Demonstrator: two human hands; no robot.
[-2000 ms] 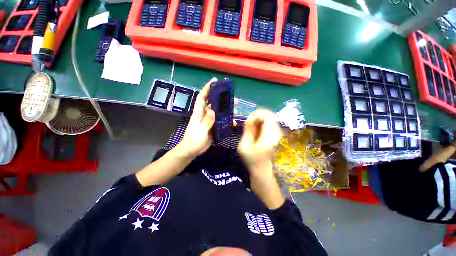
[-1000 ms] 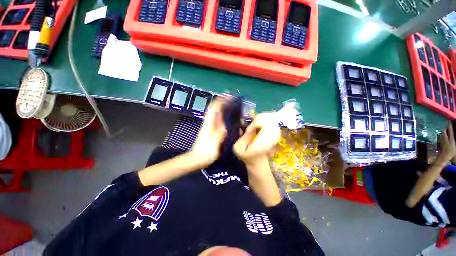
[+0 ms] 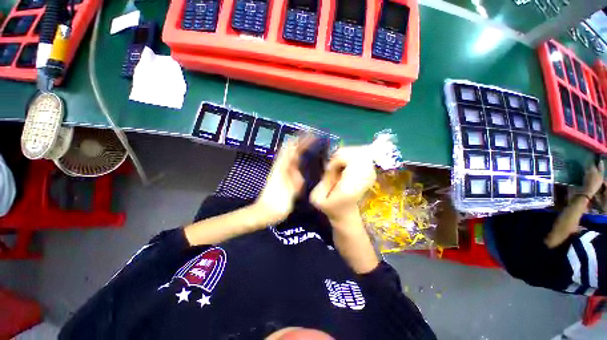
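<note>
My left hand (image 3: 285,179) is closed around a dark keypad phone (image 3: 313,158), held tilted above my lap just off the bench edge. The phone is blurred and partly hidden by my fingers. My right hand (image 3: 346,178) is against the phone's right side with the fingers bunched; whether it pinches something small cannot be made out. A lens strip (image 3: 238,129) of black-framed squares lies along the bench edge, its right end behind my left hand and the phone.
Stacked red foam trays (image 3: 293,66) hold keypad phones. A lens blister tray (image 3: 502,146) lies at right. Clear film (image 3: 386,150) sits at the bench edge above a bag of yellow scraps (image 3: 399,209). White paper (image 3: 158,80), a spare phone (image 3: 138,50) and a ribbed hose (image 3: 50,33) are left.
The phone, upright and facing me two seconds ago, is now tilted and more covered by my hands. My right hand has come in against it. More of the lens strip shows.
</note>
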